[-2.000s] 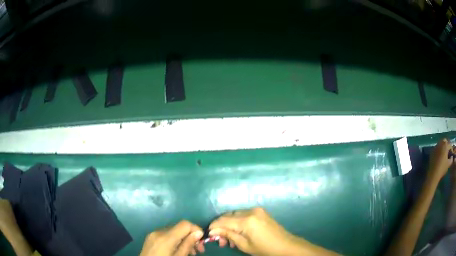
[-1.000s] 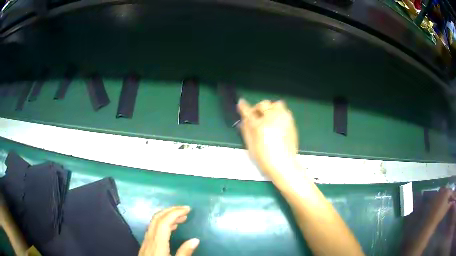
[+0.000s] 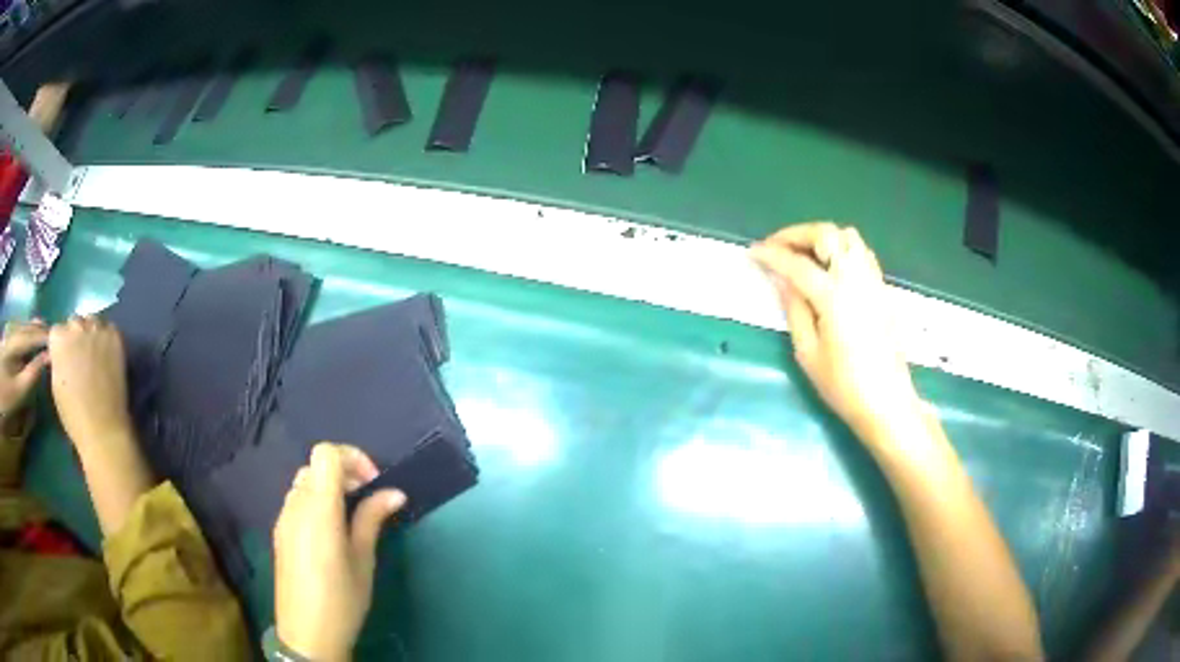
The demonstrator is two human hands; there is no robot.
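A fanned stack of dark blanks (image 3: pixel 362 369) lies on the green tabletop at left. My left hand (image 3: pixel 330 543) is at the stack's near edge, its thumb and fingers pinching the edge of a dark blank (image 3: pixel 434 472). My right hand (image 3: pixel 835 304) is over the white rail, its fingers slightly curled with nothing visible in them. Folded dark sleeves lie apart on the belt beyond the rail; two of them, one sleeve (image 3: pixel 612 123) and a tilted sleeve (image 3: pixel 679 126), lie close together.
A person in mustard-yellow sleeves (image 3: pixel 168 569) works at left, hands beside the stack. The scuffed white rail (image 3: pixel 518 239) divides tabletop and belt (image 3: pixel 828 181). A white block (image 3: pixel 1135 472) stands at right, near another person's forearm. Red-and-white pieces (image 3: pixel 47 235) lie far left.
The view has turned left. My right hand has drawn back from the belt to the rail, leaving a sleeve there. My left hand has moved onto the stack and taken hold of a blank's edge.
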